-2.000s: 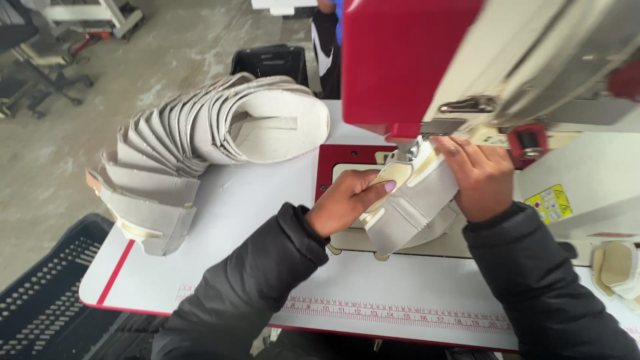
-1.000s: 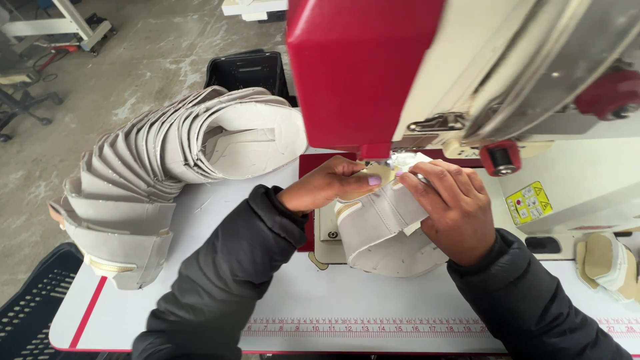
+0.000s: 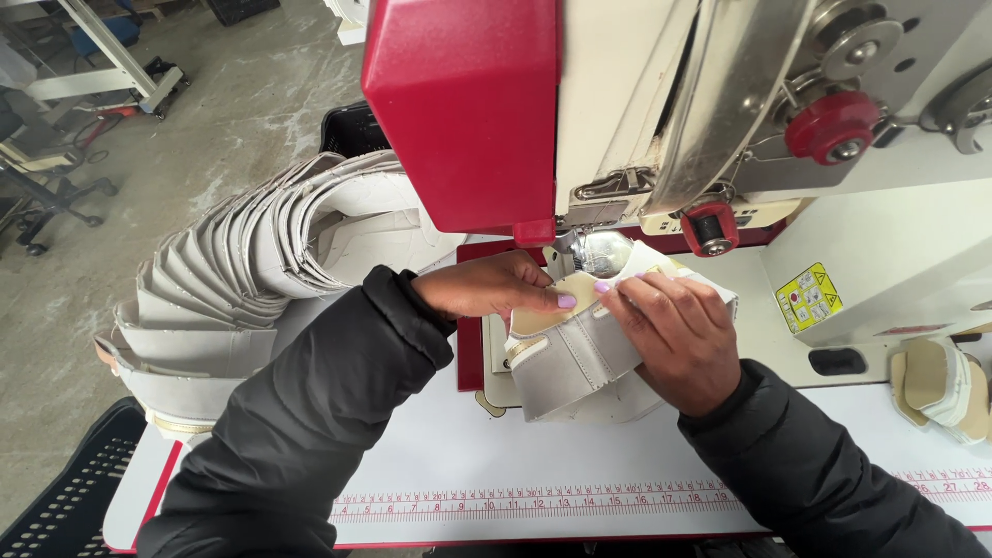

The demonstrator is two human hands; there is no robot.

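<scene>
A light grey stitched shoe upper [image 3: 573, 360] with a beige lining piece lies under the needle area of a red and cream industrial sewing machine [image 3: 465, 116]. My left hand [image 3: 496, 291] grips the upper's left edge, thumb on the beige lining. On the right part of the upper, my right hand [image 3: 678, 333] presses with bent fingers, its thumb tip close to the lining. The machine's presser foot [image 3: 575, 252] is just beyond the upper's far edge; the needle tip is not clear. Both sleeves are black and padded.
A curved stack of grey shoe uppers [image 3: 256, 256] stands on the left of the white table [image 3: 465, 465], which bears a red printed ruler. Beige and white pieces [image 3: 942, 387] lie at the right edge. Black crates stand at lower left [image 3: 77, 480] and behind the stack [image 3: 353, 128].
The upper has turned under the machine, its beige lining now facing my view. My right hand has shifted along it to the right side. The view has moved closer to the machine.
</scene>
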